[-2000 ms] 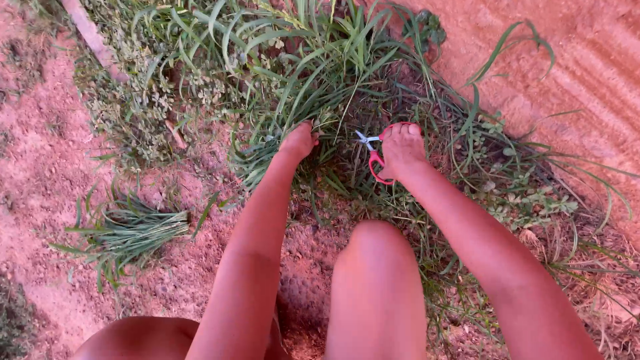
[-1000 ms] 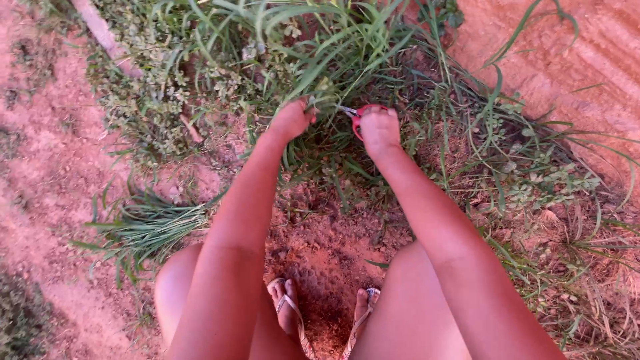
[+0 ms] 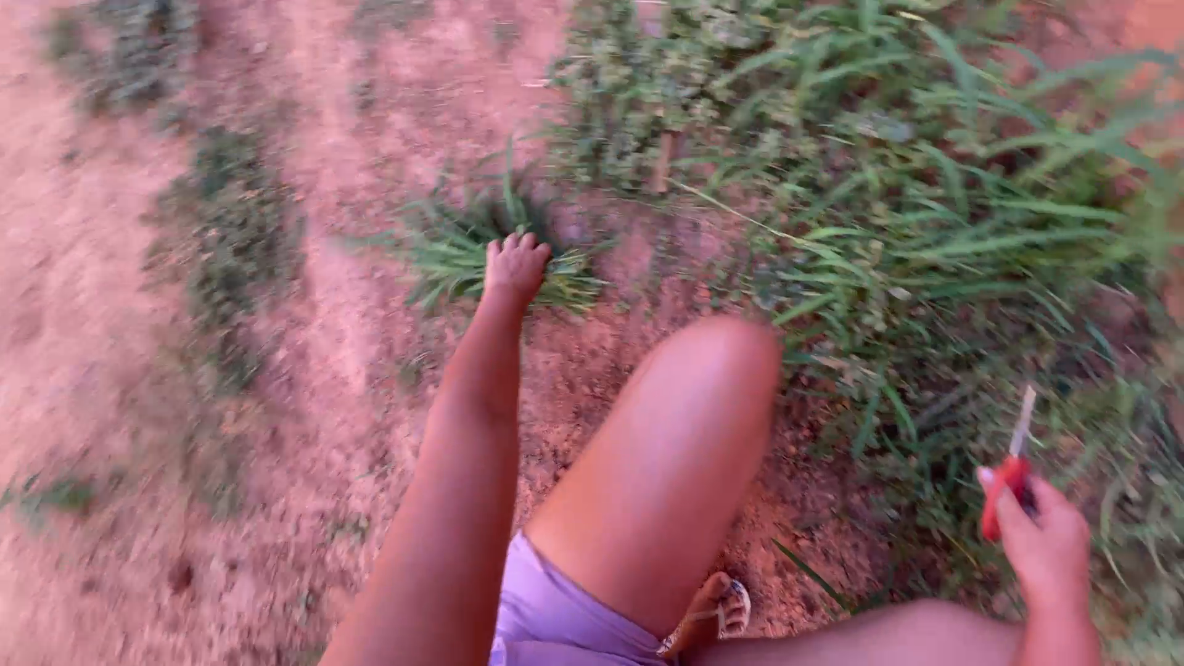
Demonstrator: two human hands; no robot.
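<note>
My left hand (image 3: 516, 264) rests on a pile of cut grass (image 3: 444, 250) lying on the reddish soil, left of my knee; its fingers are spread over the blades, and whether it grips any is unclear. At the lower right, my right hand (image 3: 1041, 523) holds red-handled scissors (image 3: 1010, 481) by the handles, blades together and pointing up. The scissors are over low weeds, below the standing grass (image 3: 999, 222).
Leafy low weeds (image 3: 629, 102) grow at the top middle, with a small brown stick (image 3: 664, 162) among them. Darker weed patches (image 3: 231, 240) dot the soil at left. My bent knee (image 3: 712, 370) and sandaled foot (image 3: 712, 610) are between my arms.
My left hand has left the standing grass and come onto the cut pile. My right hand has drawn back from the grass with the scissors, now closed. The view has swung left.
</note>
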